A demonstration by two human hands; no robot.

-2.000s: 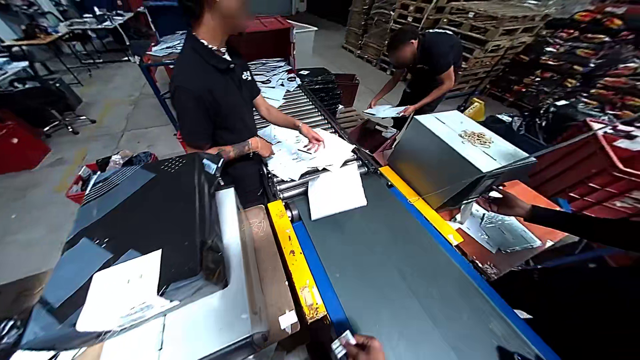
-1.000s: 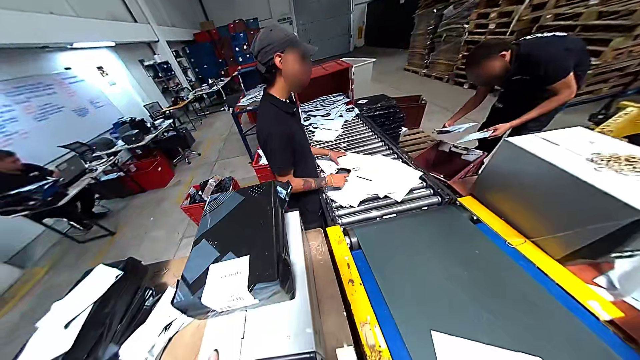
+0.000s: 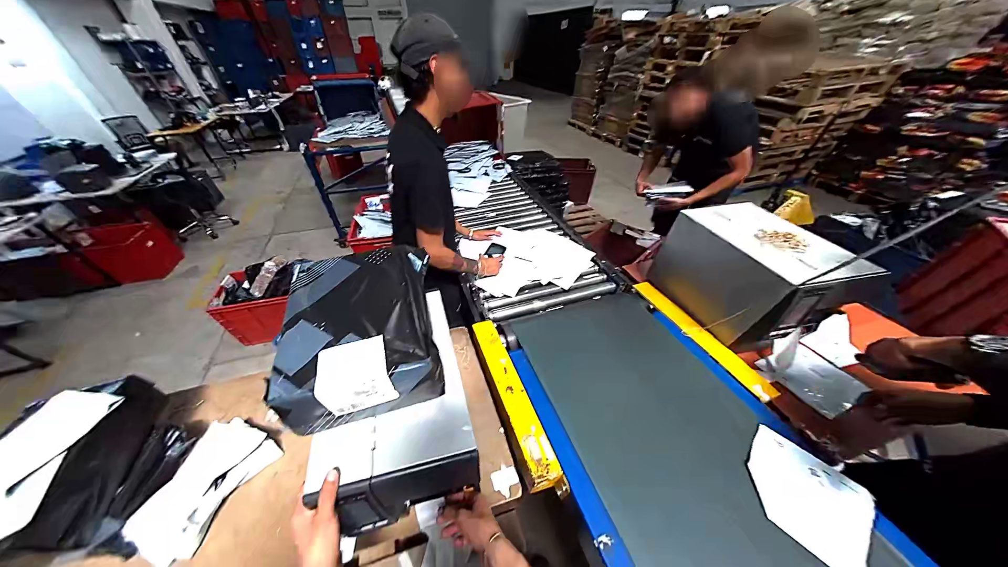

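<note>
My left hand [image 3: 318, 516] rests against the front left corner of a grey metal box-shaped machine [image 3: 394, 461], thumb up on its edge. My right hand [image 3: 470, 524] is under the machine's front edge, its fingers at a pale sheet or label [image 3: 430, 513]; whether they grip it I cannot tell. On top of the machine lies a black plastic-wrapped package [image 3: 378, 303] with a white paper [image 3: 354, 376] on it. To the left, white papers [image 3: 201, 488] and black plastic bags [image 3: 142, 441] lie on a brown surface.
A green conveyor belt [image 3: 606, 394] with yellow and blue edges runs at right, carrying a white paper bag [image 3: 811, 496]. Beyond it are rollers with white envelopes [image 3: 535, 256] and a co-worker. Another metal machine [image 3: 756, 276] and a co-worker's hands are at right; a red bin [image 3: 250, 311] stands left.
Both my hands have come into view at the machine's front. The co-worker at the rollers still handles white envelopes. The white piece on the belt now shows further right as the view has shifted.
</note>
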